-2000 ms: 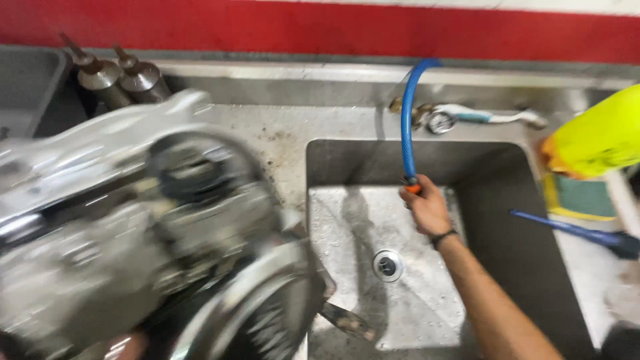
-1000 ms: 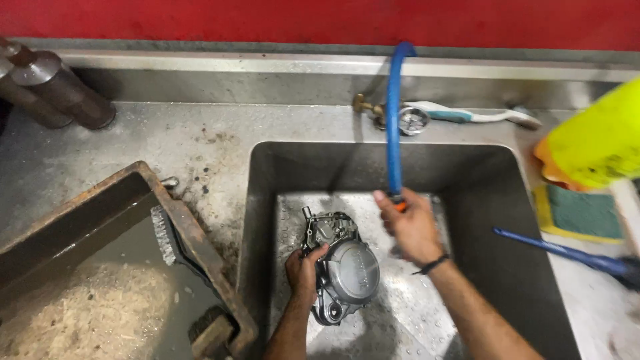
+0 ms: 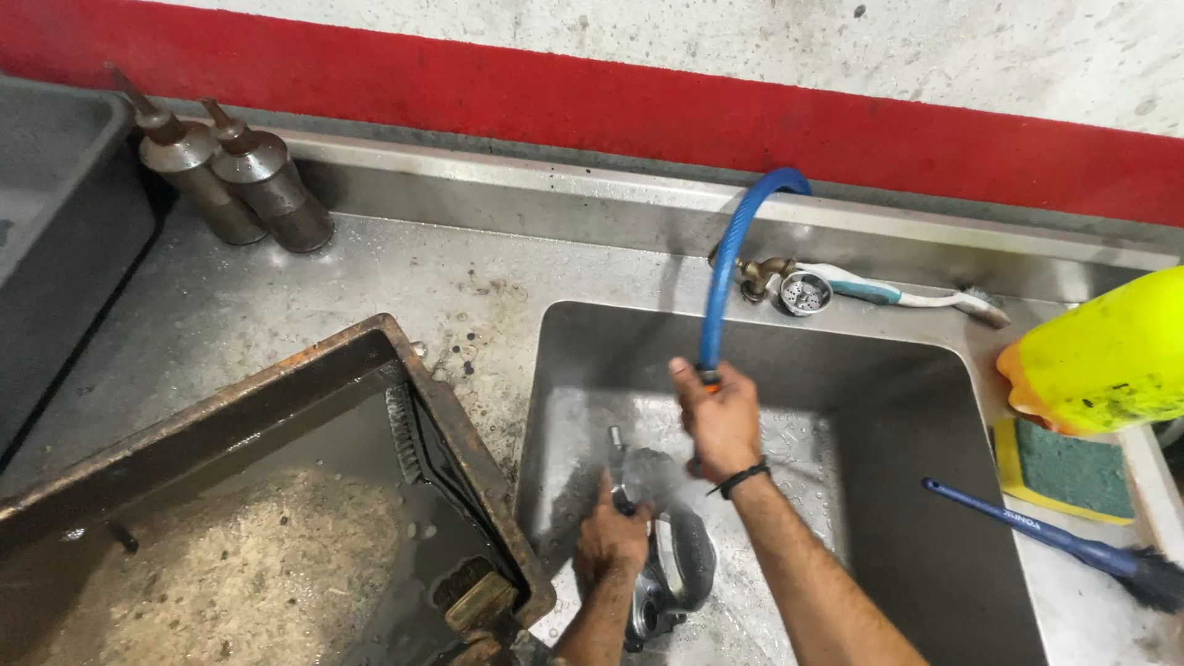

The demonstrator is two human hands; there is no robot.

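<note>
Inside the stainless steel sink [image 3: 916,435], my left hand [image 3: 612,541] grips a metal engine side cover [image 3: 680,560], which stands tilted on the basin floor. My right hand [image 3: 726,425] is closed around the end of a blue hose [image 3: 731,277], above and right of the cover. A misty spray spreads between the hose end and the upper part of the cover and blurs it. The hose arches down from the back ledge. The nozzle is mostly hidden by my right fingers.
Left of the sink is a tray [image 3: 462,416] of murky liquid with a wire brush [image 3: 403,433] and a paintbrush [image 3: 481,599]. Two bottles [image 3: 282,203] stand behind. A brass tap [image 3: 763,276], strainer [image 3: 806,293], white-teal brush [image 3: 888,291], yellow bottle [image 3: 1101,356], sponge [image 3: 1073,467] and blue brush [image 3: 1045,532] surround the basin.
My left hand has turned the engine cover from face-up to a tilted, edge-on position in the sink. Spray now shows at the cover. My right hand still holds the hose.
</note>
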